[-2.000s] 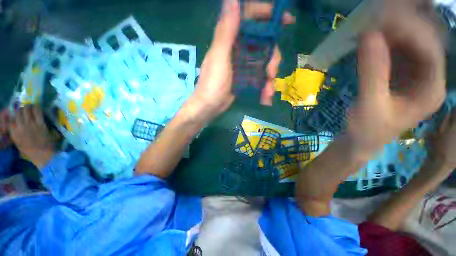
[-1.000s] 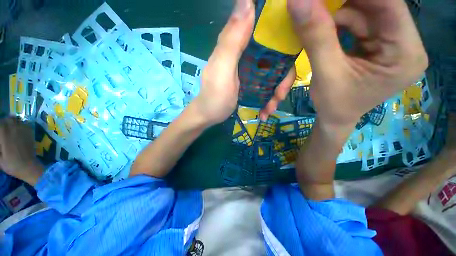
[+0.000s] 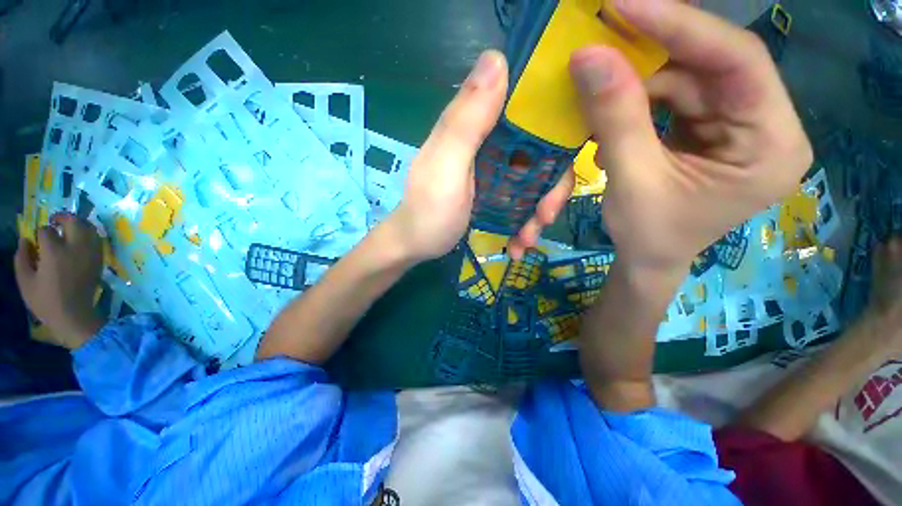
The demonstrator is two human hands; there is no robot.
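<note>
My left hand [image 3: 445,163] holds a dark housing [image 3: 516,168] upright, thumb on its left edge and fingertips showing at its right edge. The key grid is at the lower end. My right hand [image 3: 682,148] pinches a yellow sticker [image 3: 556,84] between thumb and fingers. The sticker lies over the upper part of the housing at a slant; whether it is fully stuck down I cannot tell. The housing's top end is cut off by the picture's edge.
Light-blue backing sheets [image 3: 227,158] are fanned at left, with a dark housing [image 3: 275,266] on them. Tangled housings [image 3: 514,306] lie in front of me. More sheets [image 3: 732,296] lie at right. Another person's hand [image 3: 64,272] is at far left, an arm [image 3: 831,371] at far right.
Two seconds ago the housing had no yellow on it and my right hand was apart from it. Since one second ago, my hands, housing and sticker have shifted slightly; the left neighbour's hand has moved onto the sheets.
</note>
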